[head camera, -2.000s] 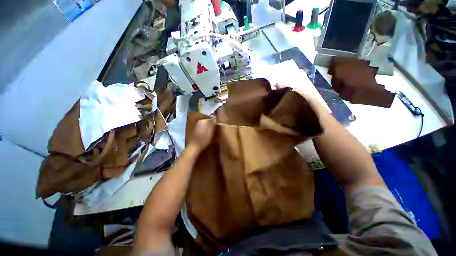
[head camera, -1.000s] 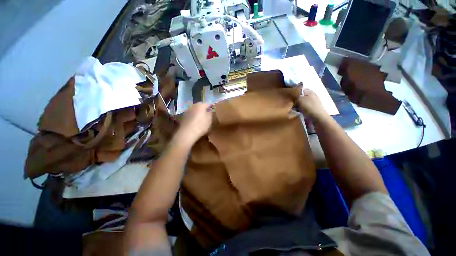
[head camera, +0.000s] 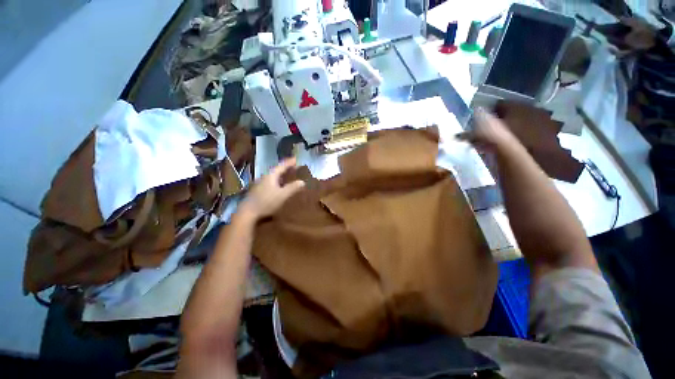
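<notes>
A brown garment panel (head camera: 414, 244) lies over my lap and the table edge, its upper edge on the white sheet (head camera: 437, 115) just right of the yellow clamp (head camera: 346, 135) under the white sewing machine head (head camera: 303, 92). My left hand (head camera: 275, 191) is at the panel's upper left, fingers apart, over the cloth. My right hand (head camera: 488, 132) is off the panel, above the right side of the sheet near the stack of dark brown pieces (head camera: 544, 141). It is blurred, and its fingertips are hard to make out.
A heap of brown panels (head camera: 66, 185) with white cloth (head camera: 137, 159) lies at left. A control panel (head camera: 527, 52) stands behind the stack, with thread cones (head camera: 449, 38) beside it. Dark snips (head camera: 601, 180) lie at right. A blue bin (head camera: 516, 292) is below the table.
The panel was lifted and folded, then spread out with its upper edge by the clamp. My right hand has let go and moved right toward the stack. My left hand has loosened and opened.
</notes>
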